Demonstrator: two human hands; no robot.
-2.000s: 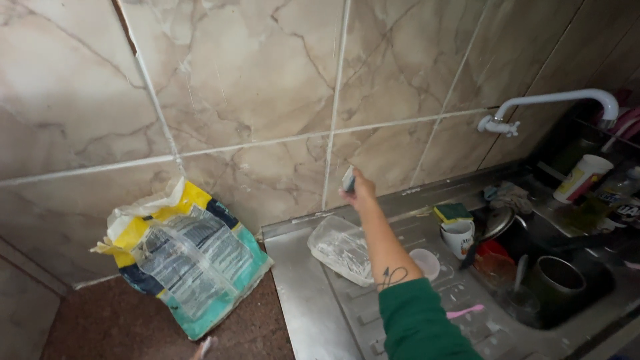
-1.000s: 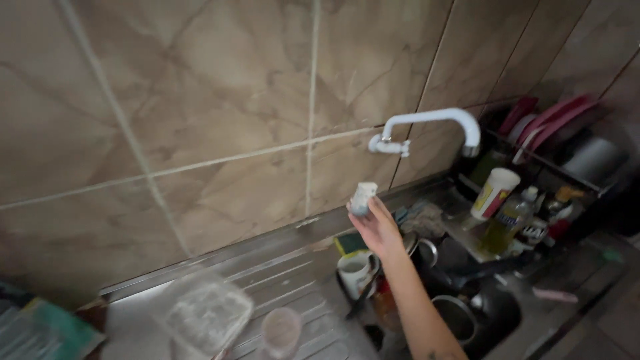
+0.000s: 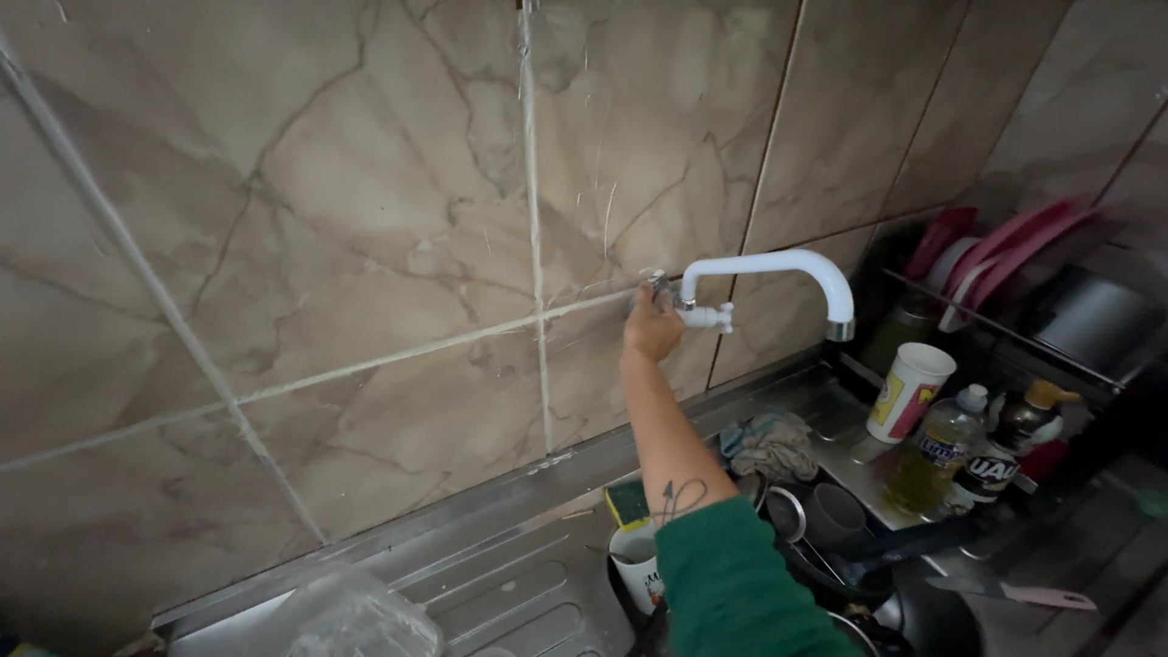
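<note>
My right hand (image 3: 653, 327) is raised against the tiled wall (image 3: 411, 210), its fingers closed around a small grey piece (image 3: 659, 281) with white paste on it. The piece meets the horizontal tile joint (image 3: 392, 356) right beside the base of a white wall faucet (image 3: 766, 265). White material fills that joint left of the hand and the vertical joint (image 3: 532, 182) nearby; joints farther right look dark. A clear plastic tub (image 3: 356, 620) with white residue lies on the drainboard at the lower left. My left hand is out of view.
Below my forearm, a mug (image 3: 635, 566), a yellow-green sponge (image 3: 628, 505) and a crumpled cloth (image 3: 771, 447) sit around the sink. Rightward stand a paper cup (image 3: 911, 392), a dish soap bottle (image 3: 935, 456), a pink-handled knife (image 3: 1040, 596) and a dish rack (image 3: 1004, 328).
My right hand has moved right along the wall to the faucet base, with the small piece still held. The view has swung right; the yellow and teal bag has left it.
</note>
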